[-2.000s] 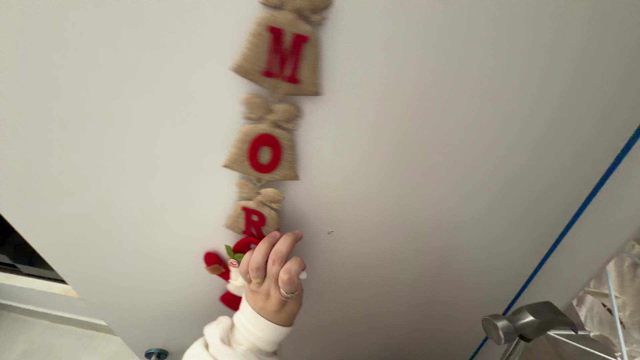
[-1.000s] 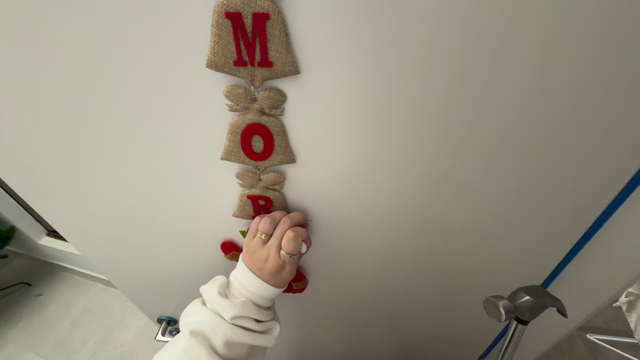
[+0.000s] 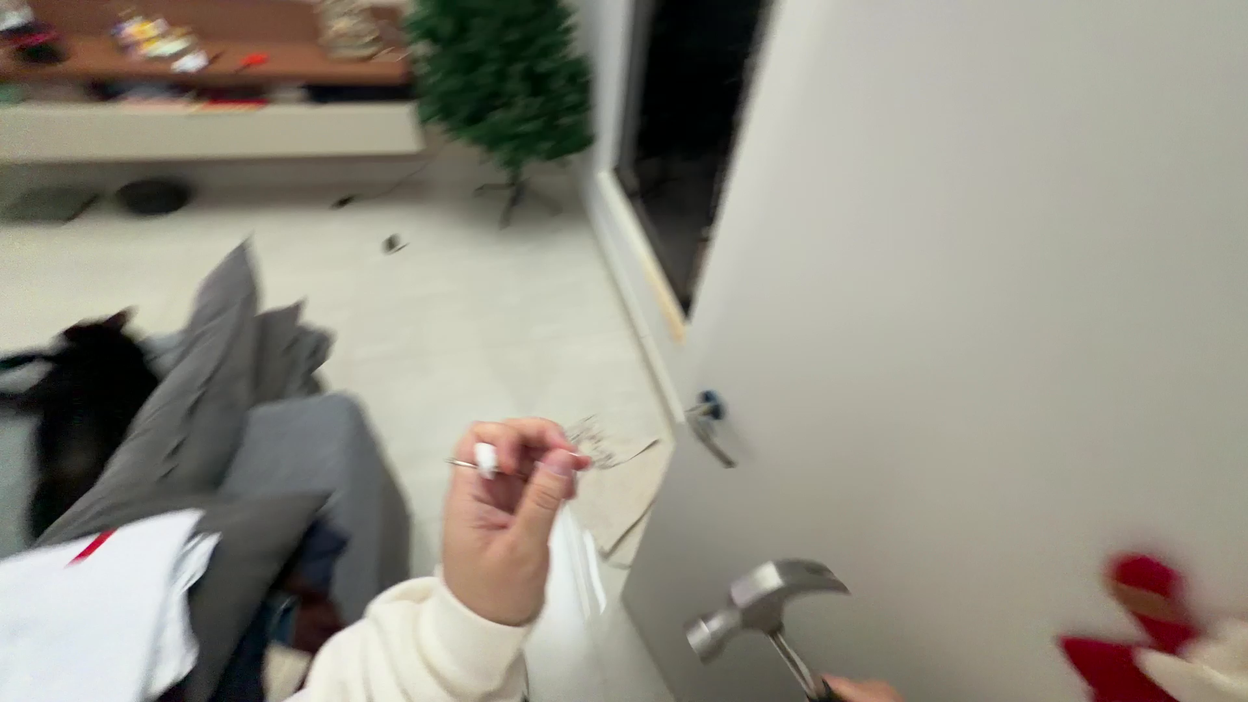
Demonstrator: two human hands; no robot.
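My left hand (image 3: 502, 526), in a cream sleeve, is raised left of the door, its fingers curled around a small white clip-like piece (image 3: 486, 459) with a thin metal pin. Thumb and index fingertips meet, perhaps on something tiny. My right hand (image 3: 860, 689) shows only at the bottom edge, shut on the handle of a steel claw hammer (image 3: 770, 604), whose head points up in front of the white door (image 3: 955, 292). A blurred red and cream felt ornament (image 3: 1146, 624) hangs at the lower right. The lettered burlap bags are out of view.
A door handle (image 3: 710, 419) juts from the door. To the left stand a grey sofa (image 3: 302, 448) with cushions, a black cat (image 3: 88, 409) and a white cloth (image 3: 97, 604). Farther back are a green artificial tree (image 3: 502, 78) and a low shelf unit (image 3: 244, 132).
My left hand has left the hanging burlap ornament, where both earlier frames show it, and is now away from the door. The view has swung far left. The hammer remains in view.
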